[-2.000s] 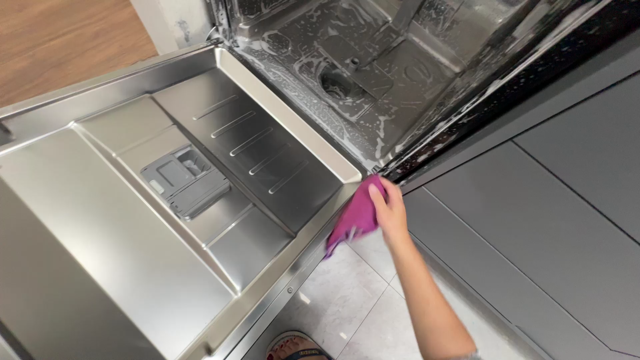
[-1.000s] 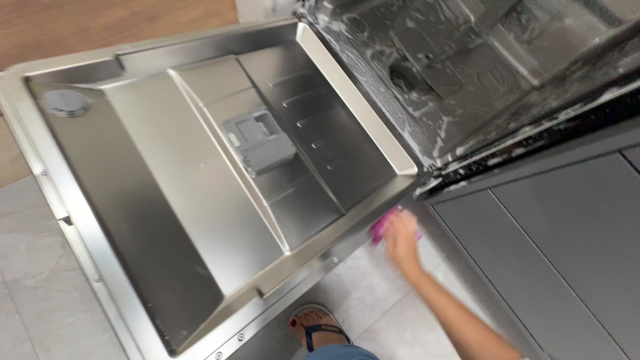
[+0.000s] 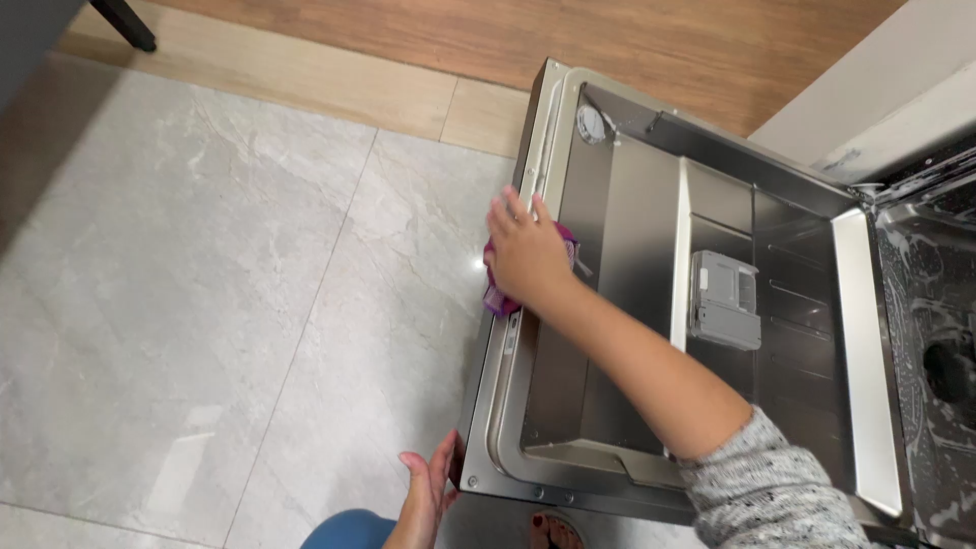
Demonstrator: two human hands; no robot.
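My right hand (image 3: 526, 248) presses a purple cloth (image 3: 499, 301) against the outer rim of the lowered dishwasher door (image 3: 644, 282), about midway along that edge. Parts of the cloth stick out on both sides of the palm. My left hand (image 3: 431, 484) is at the door's near outer corner, thumb and fingers apart, its fingertips against the corner; it holds no loose thing. A grey detergent dispenser (image 3: 724, 299) is set in the steel inner panel. Near the far outer corner is a round part (image 3: 590, 124) with white foam on it.
The dishwasher tub (image 3: 934, 328), with suds on its floor, lies at the right. Pale floor tiles (image 3: 252, 267) and a wooden floor (image 3: 671, 46) surround the door. A dark furniture leg (image 3: 126, 27) stands top left, a wall at upper right. My sandalled foot (image 3: 555, 530) is beside the door's near edge.
My right hand with the purple cloth has gone from beside the door's hinge end to its outer rim. My left hand has come into view at the near corner. The view has swung toward the outer edge.
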